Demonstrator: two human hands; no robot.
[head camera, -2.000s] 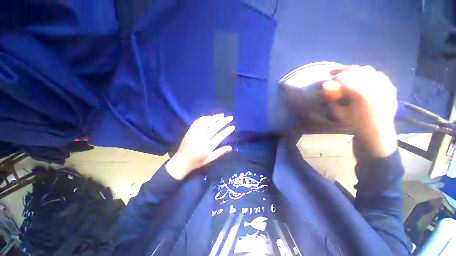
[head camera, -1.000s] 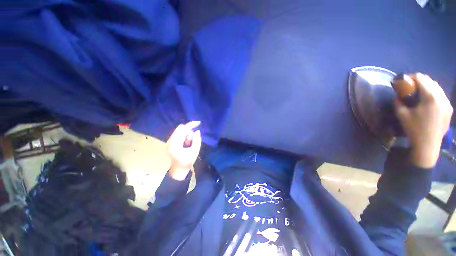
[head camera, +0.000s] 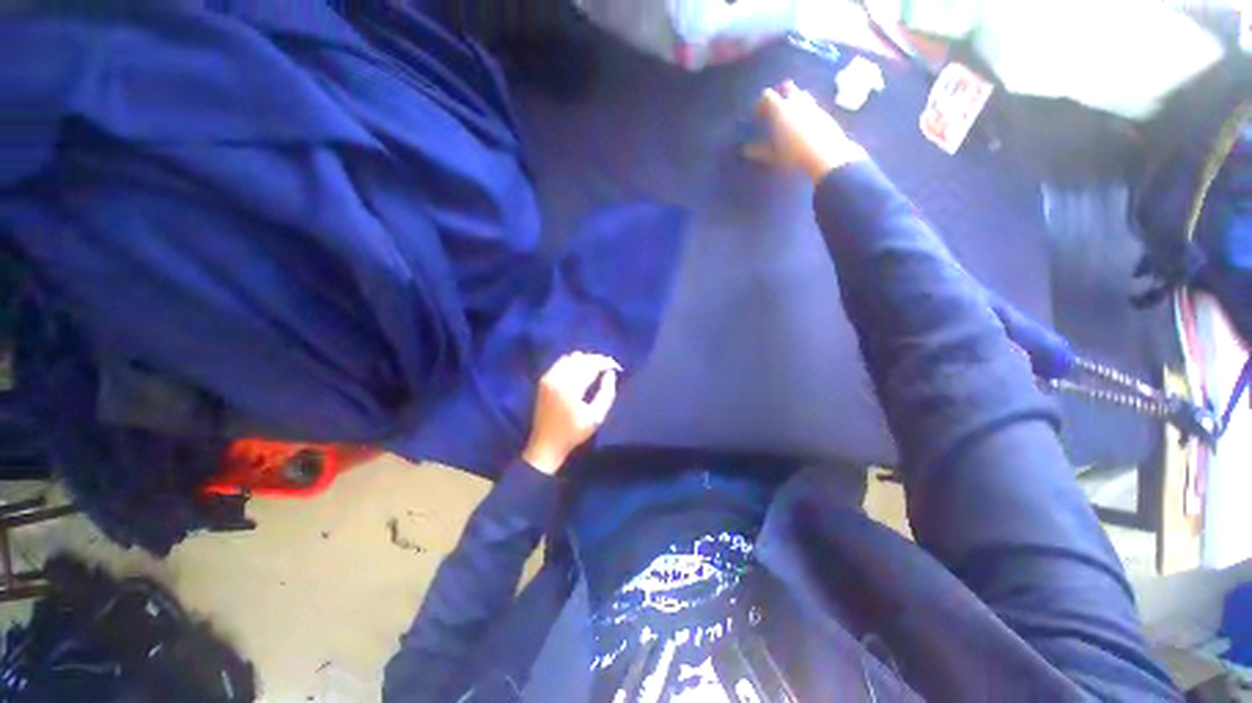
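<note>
Bright navy-blue cloth (head camera: 621, 268) lies on the dark table cover (head camera: 769, 330), joined to or overlapping a large crumpled navy heap (head camera: 261, 234) at the left. My left hand (head camera: 570, 408) is at the cloth's near edge with fingers curled; whether it grips the cloth is unclear. My right hand (head camera: 803, 131) is stretched to the far part of the table, fingers bent down; anything under them is too dark to tell. The iron's blue-wrapped handle (head camera: 1033, 341) shows at the right beside my right forearm, which hides its metal plate.
Ribbed hoses (head camera: 1126, 385) run right from the iron. A red-and-white card (head camera: 956, 107), a white scrap (head camera: 860, 83) and whitish plastic (head camera: 1085, 55) lie at the far side. An orange-red object (head camera: 282, 467) is below the heap. A black pile (head camera: 117, 639) is on the floor, lower left.
My right hand has let go of the iron, now standing at the right, and has reached far forward. My left hand stays by the cloth, which was drawn leftward earlier. The view has shifted.
</note>
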